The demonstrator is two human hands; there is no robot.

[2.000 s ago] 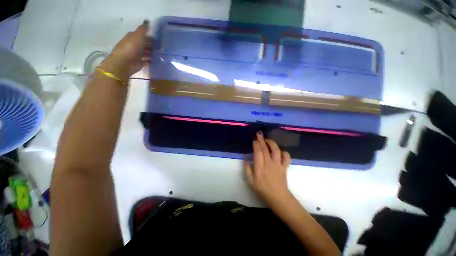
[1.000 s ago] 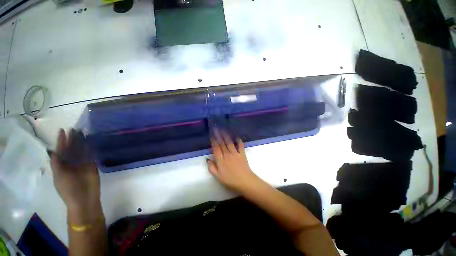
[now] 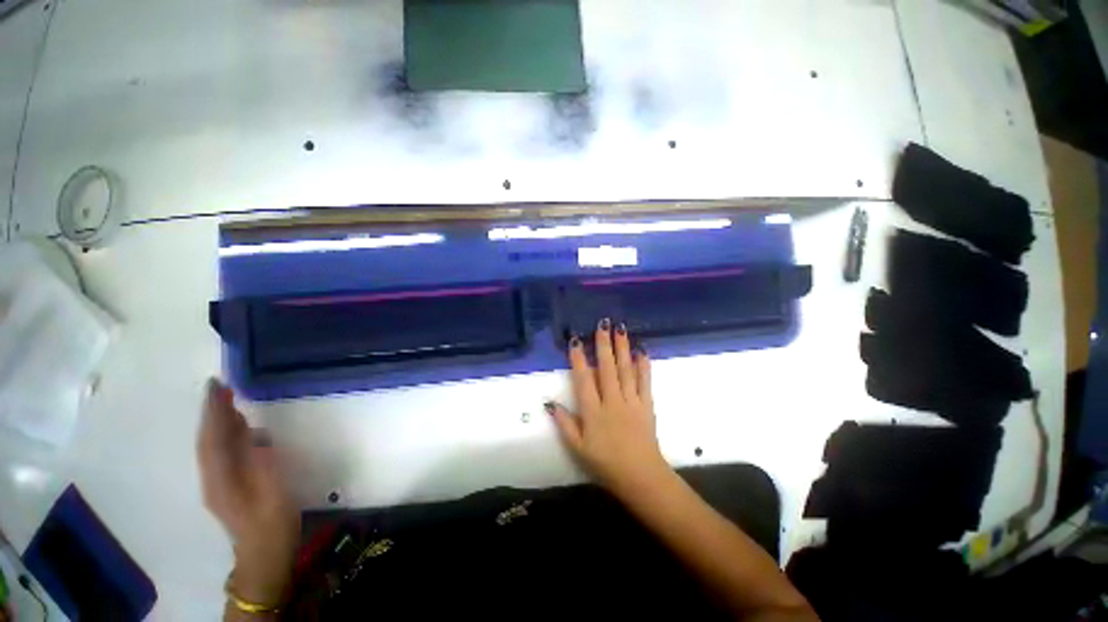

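Note:
The blue sewing template lies folded shut on the white table. Its clear top flap covers a black fabric strip, whose ends stick out at both sides. Pink-red lines show along the strip's upper edge through the slots. My right hand lies with spread fingertips on the template's near edge, right of the middle, holding nothing. My left hand is just off the template's near left corner, blurred, with fingers apart and nothing seen in it.
Black fabric bundles lie in a column at the right, with a slim metal tool beside them. A green plate is at the top. A tape roll, white crumpled plastic and a dark blue flat rectangle are at left.
The top flap has swung over towards me onto the black strip and now lies flat. My left hand has let go of the flap and moved down to the near left. My right hand stays at the near edge.

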